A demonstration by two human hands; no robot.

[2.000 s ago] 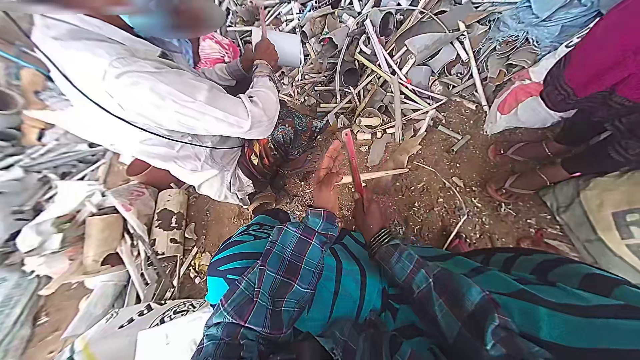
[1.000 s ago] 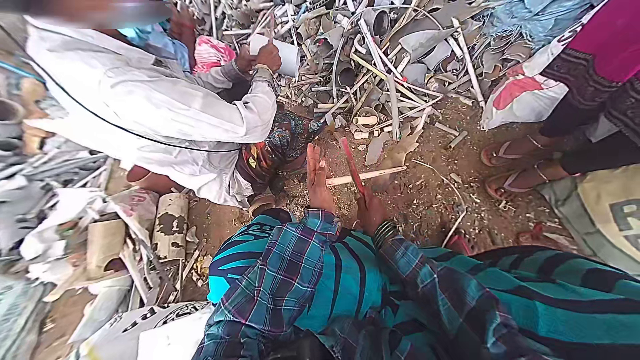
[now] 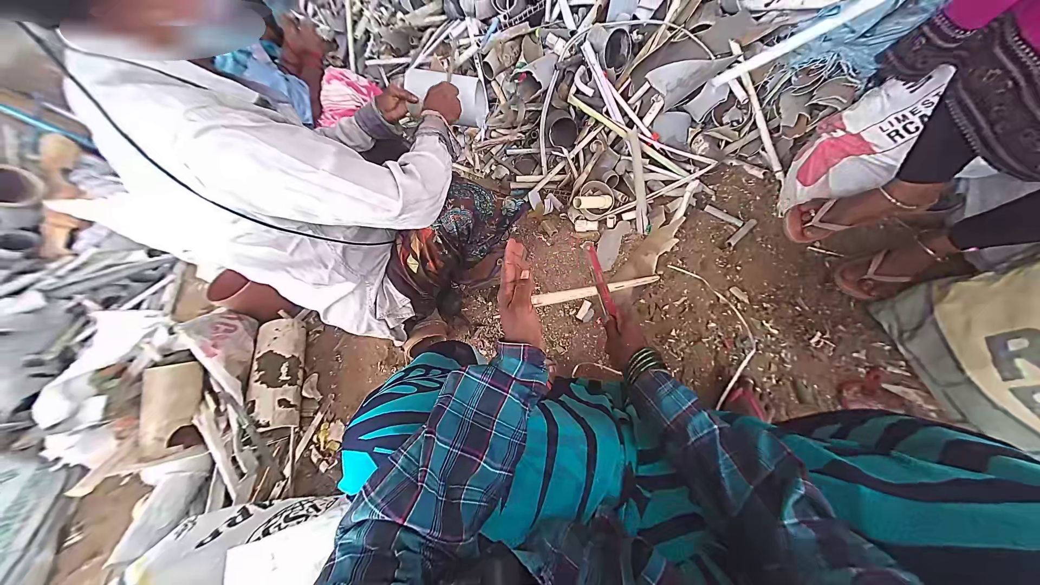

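Observation:
My right hand [image 3: 624, 337], with bangles at the wrist, grips the lower end of a narrow red tool [image 3: 600, 280], whose exact kind I cannot tell. My left hand [image 3: 519, 296] is raised to the left of it, its fingers extended; a small pale bit shows at the fingers, and whether it is held is unclear. Between and beyond my hands a pale flat strip [image 3: 634, 284] lies roughly level, its left end at my left hand. A small whitish piece [image 3: 584, 310] is seen just under the strip, between the two hands.
A co-worker in a white shirt [image 3: 284, 171] sits at the left, both hands on a grey pipe piece [image 3: 463, 97]. A heap of plastic pipe scrap [image 3: 634, 89] spreads ahead. Another person's sandalled feet [image 3: 886, 268] and a printed sack [image 3: 967, 325] are at the right; more scrap [image 3: 280, 370] lies left.
My left hand was more open and tilted in the oldest frame; its fingers now point upward, closer together. A long white strip has come into view at the upper right. The red tool stays in my right hand.

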